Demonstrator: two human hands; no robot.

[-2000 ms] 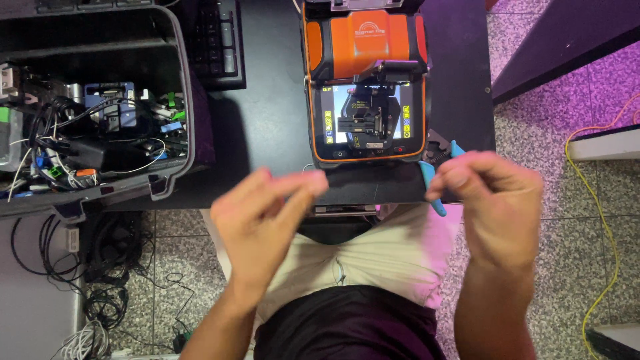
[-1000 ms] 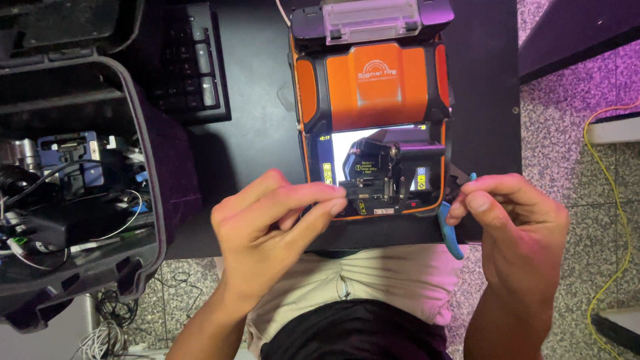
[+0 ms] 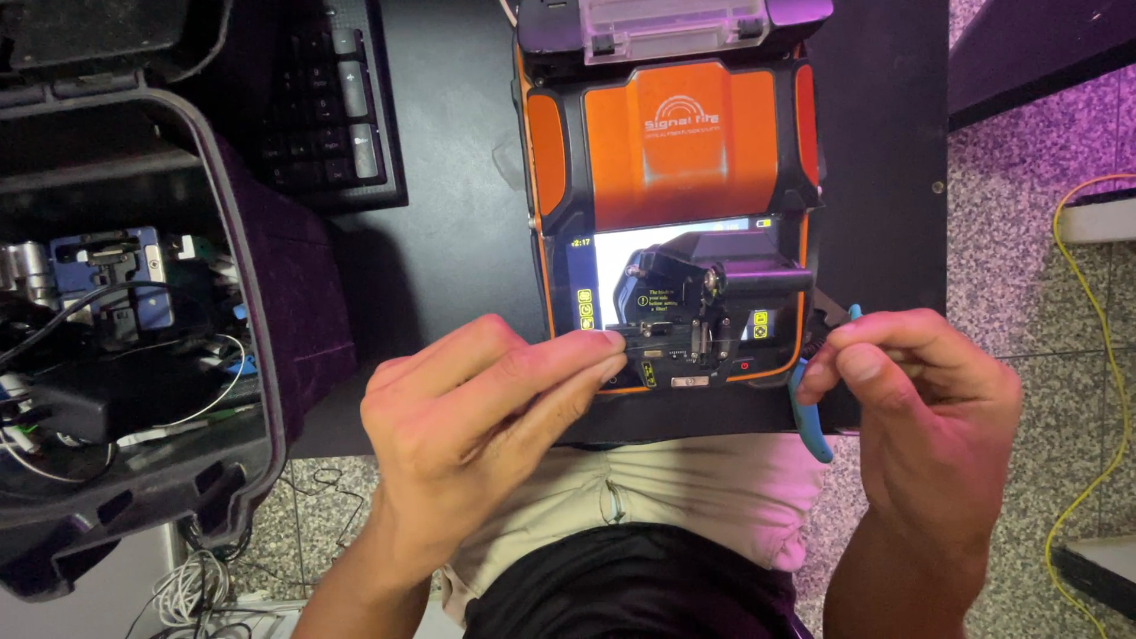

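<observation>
An orange and black fusion splicer [image 3: 701, 151] stands on the dark table, its screen lit. A black fiber cleaver [image 3: 674, 302] with a printed warning lies over the screen. My left hand [image 3: 497, 399] pinches thumb and forefinger together at the cleaver's left edge; a thin, faint fiber seems to run from the fingertips across the cleaver. To the right of the splicer, my right hand [image 3: 914, 399] has its thumb and fingers nearly together; whether it holds the fiber's end is too fine to tell. Blue-handled pliers or strippers [image 3: 809, 413] lie partly behind the right fingers.
At the left stands an open black tool case [image 3: 257, 293] holding cables and a blue metal device [image 3: 111, 266]. A black keyboard [image 3: 328, 106] lies behind it. White cables [image 3: 191, 586] are coiled below, and a yellow cable [image 3: 1105, 355] runs along the speckled floor at the right.
My left hand has come to the cleaver's left edge from in front of the splicer. My right hand is now beside the blue handles. The view has moved closer to the splicer.
</observation>
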